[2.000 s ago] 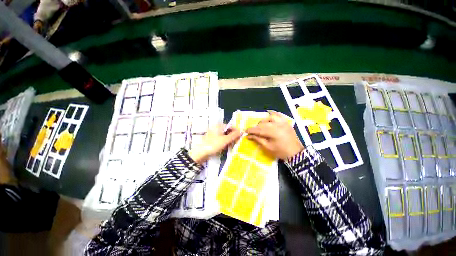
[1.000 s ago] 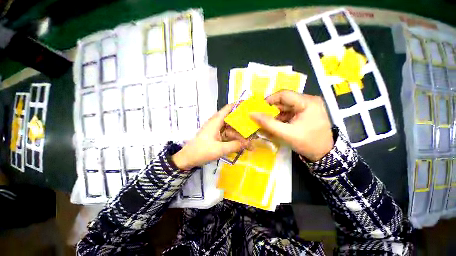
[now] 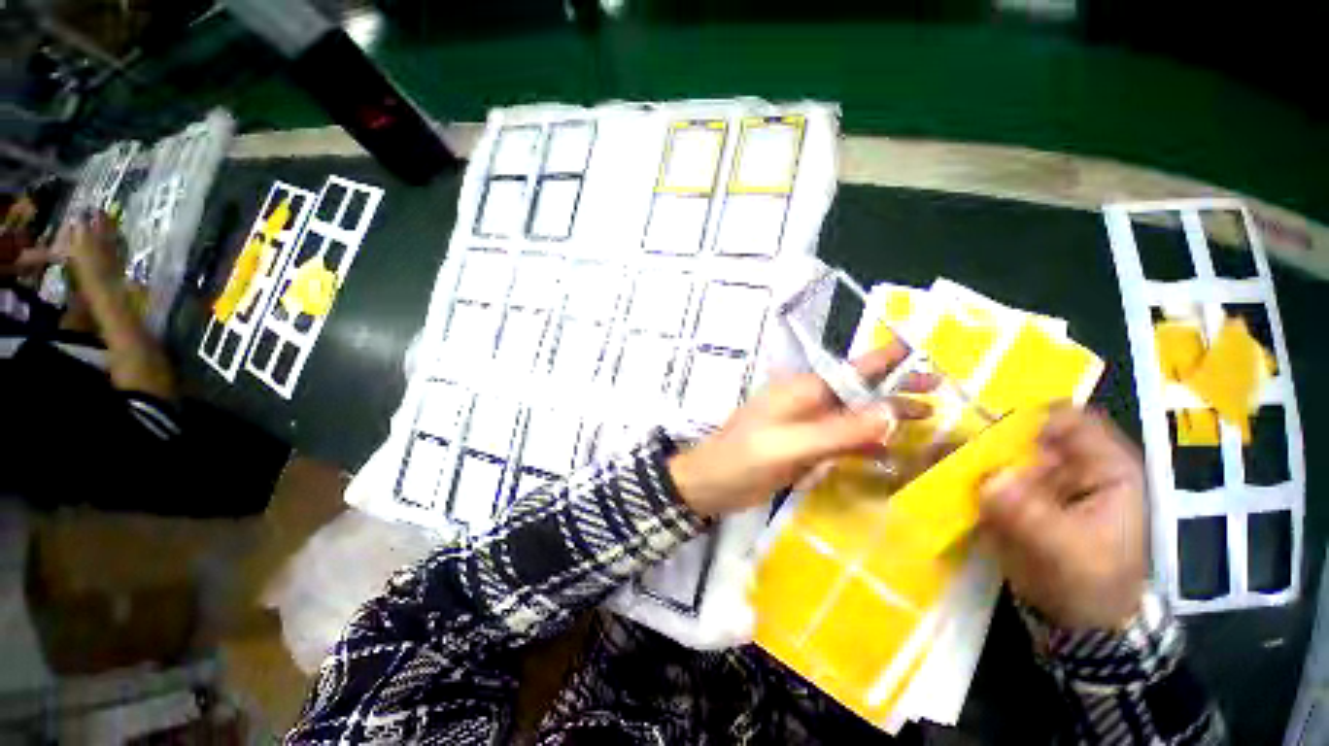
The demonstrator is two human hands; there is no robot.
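Note:
My left hand [image 3: 794, 437] holds a thin dark and silvery phone frame [image 3: 845, 328] above the adhesive sheets, tilted, its open centre showing. My right hand [image 3: 1076, 510] is blurred and pinches a yellow adhesive piece [image 3: 955, 474] by its right end, beside the frame. Whether the piece touches the frame is not clear. Below both hands lie stacked die-cut adhesive sheets [image 3: 845, 598] with yellow rectangles and white edges. The near blister tray [image 3: 620, 175], left of the stack, holds dark frames and a few yellow-edged ones at its back right.
A white waste grid [image 3: 1223, 557] with loose yellow liner pieces [image 3: 1217, 367] lies at right. Two more waste grids [image 3: 330, 233] with yellow scraps lie at left. A dark device on an arm [image 3: 379, 114] hangs over the belt's edge. Another person's arm [image 3: 124, 328] is at far left.
The view has swung left. The yellow piece, earlier over the frame between both hands, is now held to the right by my right hand. The frame sticks out up and left from my left hand.

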